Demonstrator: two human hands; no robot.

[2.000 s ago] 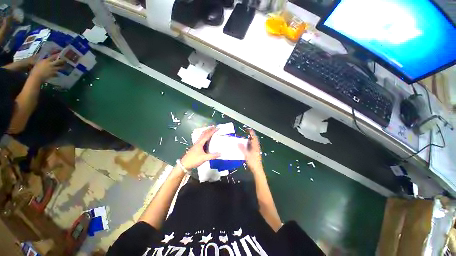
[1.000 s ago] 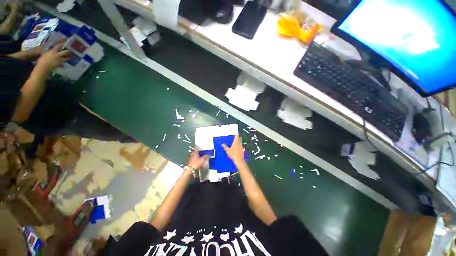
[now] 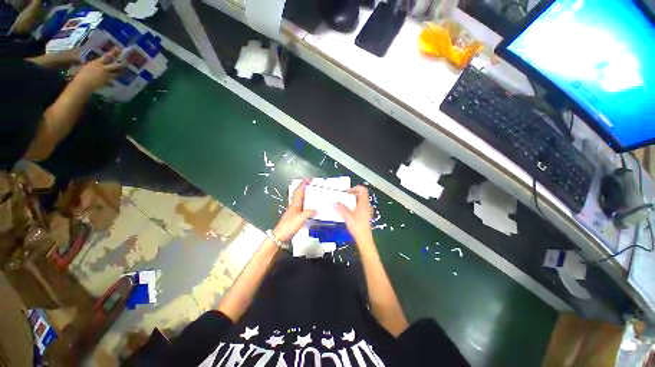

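Note:
A white part-folded carton (image 3: 328,204) is held level between my two hands, white side up, over a stack of blanks (image 3: 313,246) on the green work surface (image 3: 237,154). My left hand (image 3: 293,217) grips its left end, with the thumb on the near edge. My right hand (image 3: 359,215) grips its right end. The stack shows white and royal-blue parts below and behind the carton. The undersides of the carton and my lower fingers are hidden.
Die-cut waste (image 3: 268,161) is scattered around the stack. White formed pieces (image 3: 425,169) lie on the dark belt (image 3: 337,125) beyond a metal rail (image 3: 287,122). A shelf above holds a keyboard (image 3: 513,136) and monitor (image 3: 589,64). Another person's hand (image 3: 97,72) handles blanks at left.
One second ago my hands were apart on a blue-faced blank; now they hold a white folded shape between them. The pieces on the belt have shifted to the right.

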